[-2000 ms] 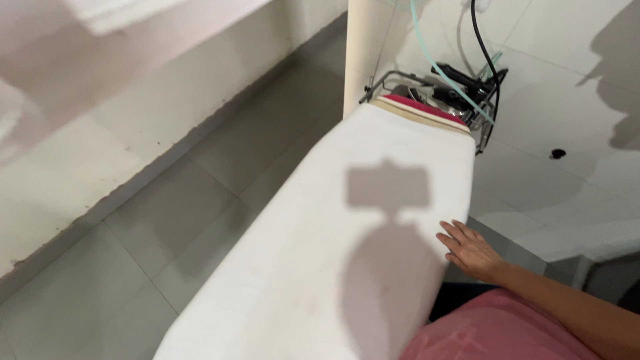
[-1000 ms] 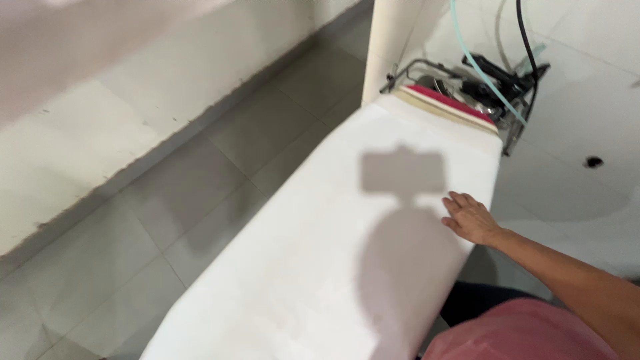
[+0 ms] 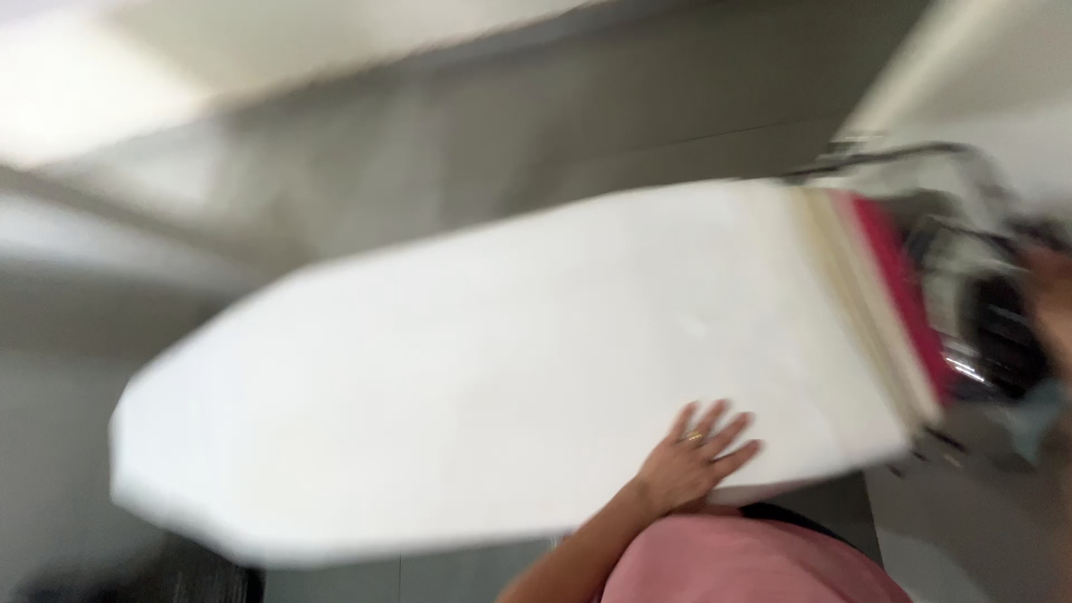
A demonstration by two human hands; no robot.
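A long ironing board with a white cover (image 3: 469, 360) stretches across the view, its narrow end to the left. My left hand (image 3: 691, 461), with a ring on it, lies palm down at the board's near edge, fingers spread, holding nothing. At the board's right end, past folded layers of cream and red cloth (image 3: 900, 293), is a dark clothes iron (image 3: 1001, 335) on a metal rest. My right hand (image 3: 1051, 297) is beside the iron at the right edge of the view, blurred and partly cut off; its grip cannot be made out.
Grey floor tiles (image 3: 586, 142) lie beyond the board. A pale wall (image 3: 276, 42) runs along the upper left. A dark metal rail (image 3: 904, 155) sticks out at the board's far right corner. A dark blurred object (image 3: 193, 574) is at the lower left.
The view has swung strongly to the left. My right hand has gone from the board's near side to beside the iron. My left hand has come into view, resting on the board.
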